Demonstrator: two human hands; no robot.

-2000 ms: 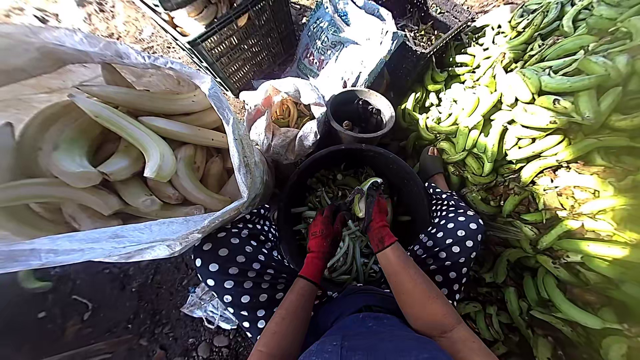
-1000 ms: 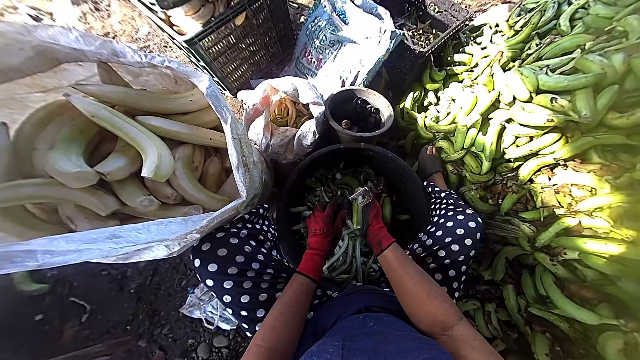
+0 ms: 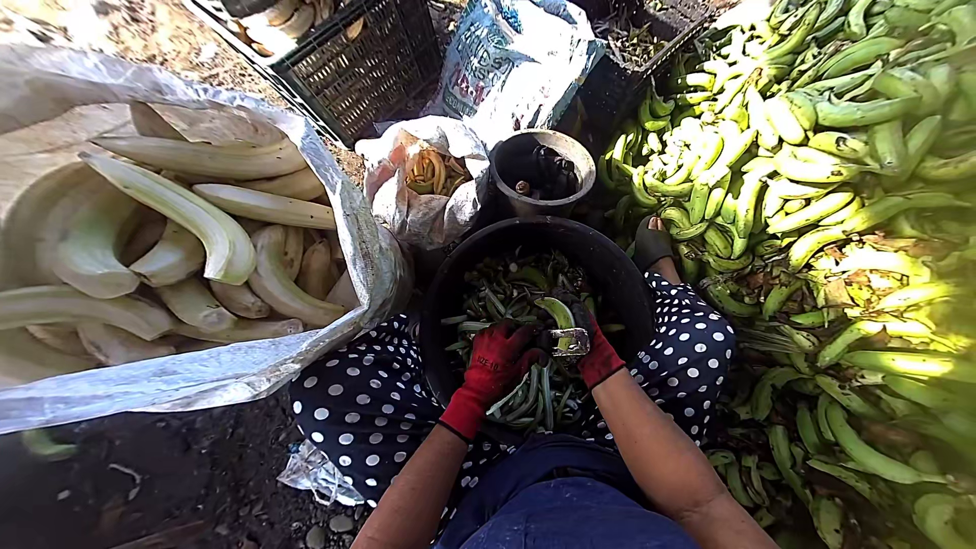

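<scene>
Both my hands wear red work gloves with dark palms and fingers, over a black tub (image 3: 442,305) between my legs. My left hand (image 3: 499,358) is curled at the left end of a metal peeler (image 3: 569,341). My right hand (image 3: 598,347) closes around a partly peeled green plantain (image 3: 557,311), beside the peeler's other end; its fingers are partly hidden in shadow. The peeler lies across the plantain. Strips of green peel (image 3: 526,400) fill the tub below.
A white sack of peeled plantains (image 3: 206,221) stands at left. Beyond the tub are a grey bucket (image 3: 587,164), a small bag of peelings (image 3: 381,152), a printed sack (image 3: 526,76) and a black crate (image 3: 366,69). Unpeeled green plantains (image 3: 862,305) are heaped at right.
The hands have shifted slightly over the tub. The metal peeler now shows crosswise between them, and the plantain's pale peeled side faces up beyond it.
</scene>
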